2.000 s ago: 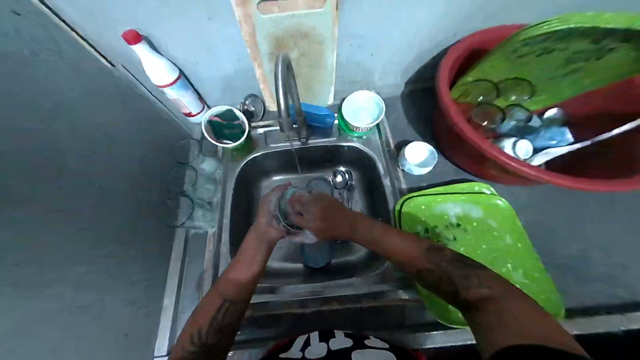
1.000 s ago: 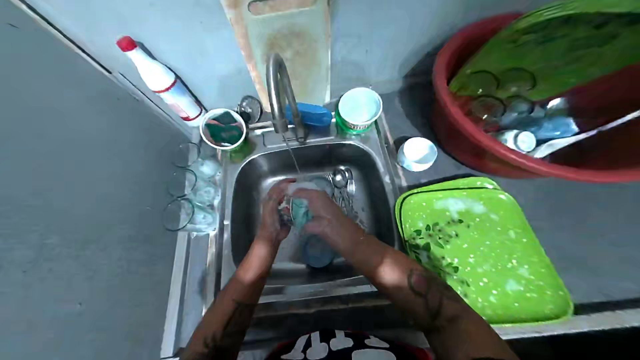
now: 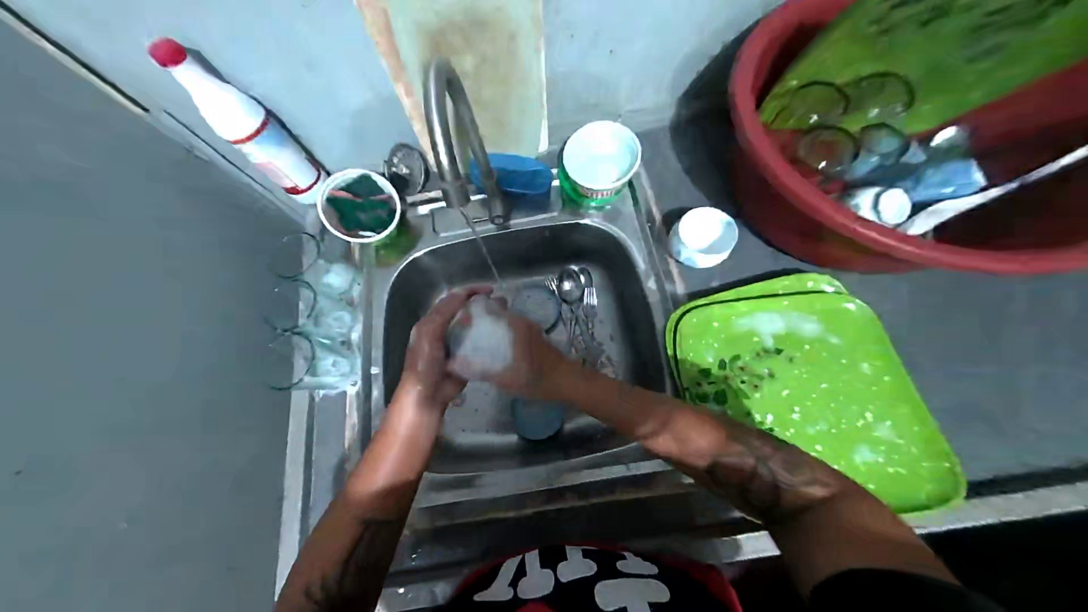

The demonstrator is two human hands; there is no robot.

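Over the stainless steel sink (image 3: 408,293), my left hand (image 3: 432,344) grips a blurred, roundish whitish object (image 3: 483,340), probably a cup or glass. My right hand (image 3: 531,353) is closed around its other side. A thin stream of water falls from the curved faucet (image 3: 450,127) just behind my hands. Forks and spoons (image 3: 574,293) lie in the basin right of my hands, beside a round clear dish or glass (image 3: 537,304). A bluish cup (image 3: 537,419) rests lower in the basin.
Several glasses (image 3: 327,323) line the left ledge. A bottle (image 3: 242,119), a tub with a scouring pad (image 3: 359,206), a green-white tub (image 3: 601,157) and a white cup (image 3: 704,237) surround the sink. Green trays (image 3: 807,382) lie right, below a red basin (image 3: 765,187) of dishes.
Both hands remain together over the sink, but the held object has turned and now shows a whitish face. The greenish cloth or pad visible at my right hand one second ago is not visible.
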